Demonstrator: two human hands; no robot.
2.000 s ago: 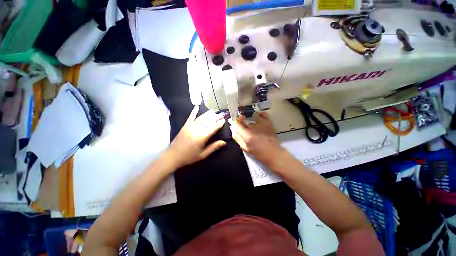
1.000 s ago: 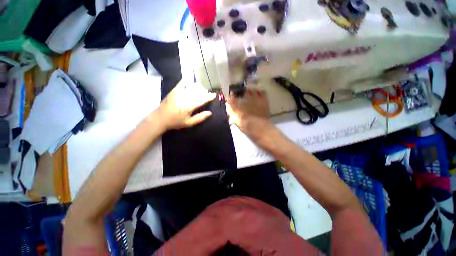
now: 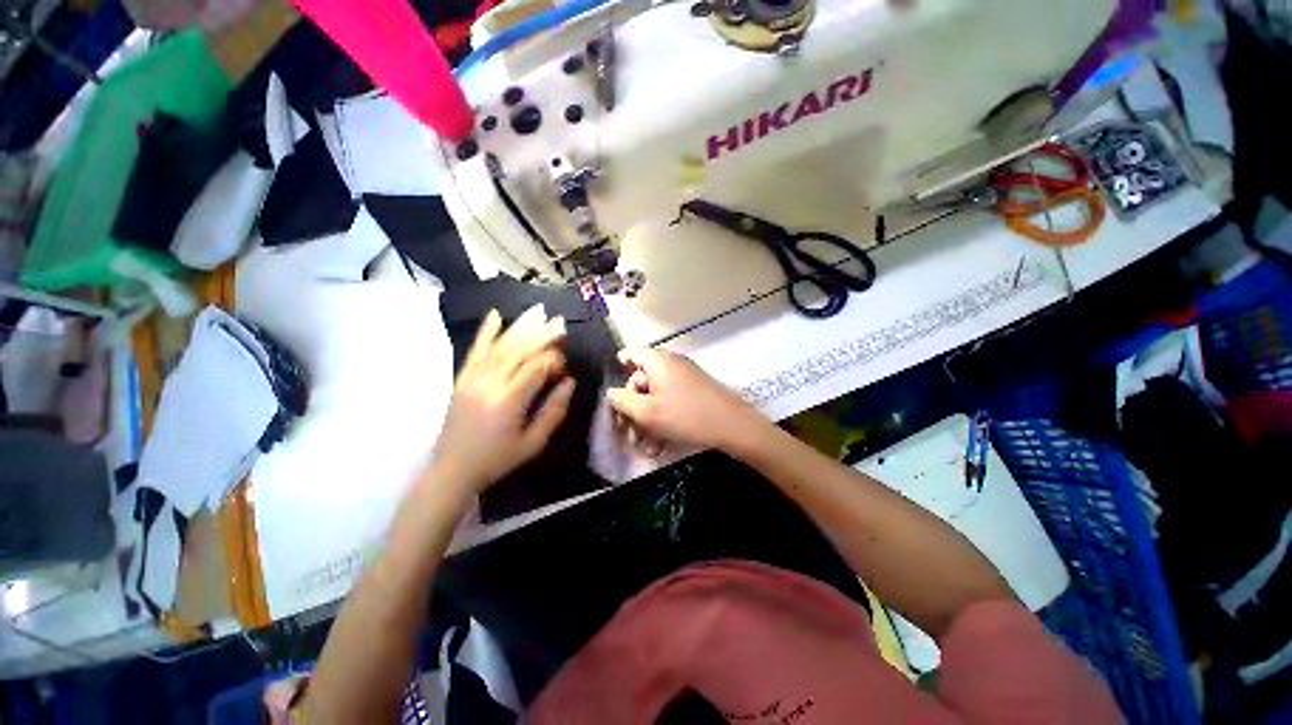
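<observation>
A black cut panel [image 3: 546,489] lies on the white machine table, its upper part running left of the needle area. The presser foot and needle [image 3: 592,269] are at the left end of the cream sewing machine [image 3: 794,156]. My left hand [image 3: 507,390] rests on the panel with its fingers spread, below and left of the needle. My right hand [image 3: 659,401] pinches the panel's right edge, below the needle. A pale underside shows at that edge. Fabric under my right fingers is partly hidden.
Black-handled shears [image 3: 794,255] lie under the machine arm, with orange-red snips [image 3: 1049,206] farther right. A stack of cut pieces [image 3: 213,411] lies left. A green basket [image 3: 121,184] stands back left. A blue crate [image 3: 1077,510] and a white board with pens [image 3: 978,531] are below right.
Both hands have moved down from the needle towards the front table edge. My right hand has taken hold of the panel's edge, which is turned up to a pale side. The view has shifted and tilted.
</observation>
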